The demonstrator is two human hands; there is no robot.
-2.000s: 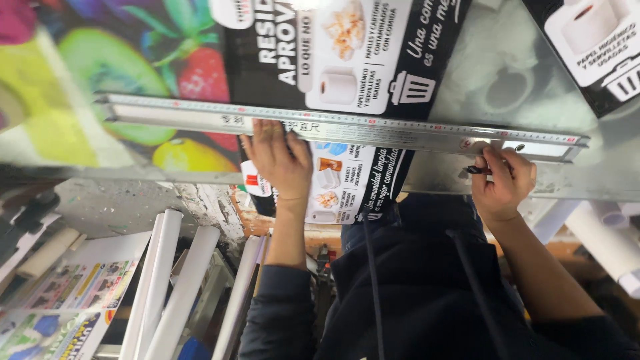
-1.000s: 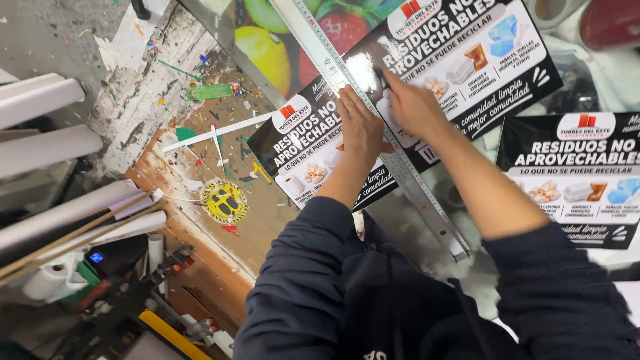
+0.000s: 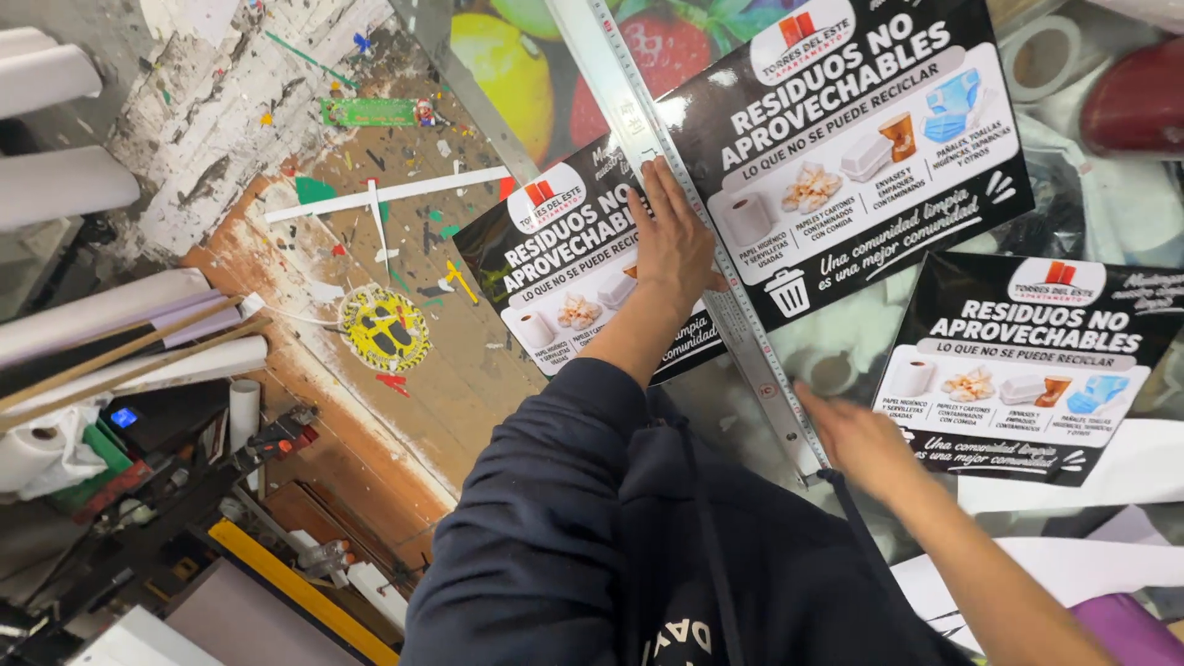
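A long metal ruler (image 3: 638,125) lies slantwise over glossy black-and-white printed signs. My left hand (image 3: 673,245) holds it down around its middle, palm down. Near the ruler's lower end is my right hand (image 3: 856,444), blurred by motion; whether something is between its fingers cannot be told. The large sign (image 3: 869,148) shows right of the ruler, and another printed part (image 3: 564,268) shows on its left, partly hidden under my left hand and forearm. A separate sign (image 3: 1027,370) lies at the right, beside my right hand. All bear writing and pictures of waste.
A fruit-printed sheet (image 3: 629,65) lies beneath the ruler's upper part. White strips (image 3: 388,196) and a round yellow sticker (image 3: 384,328) are on the scrap-strewn surface to the left. Rolls (image 3: 55,185) stand at the far left. A dark red object (image 3: 1133,102) is at the upper right.
My right hand has moved from beside my left hand to the ruler's lower end. My left hand stays on the ruler. The view has turned strongly since the earliest frame.
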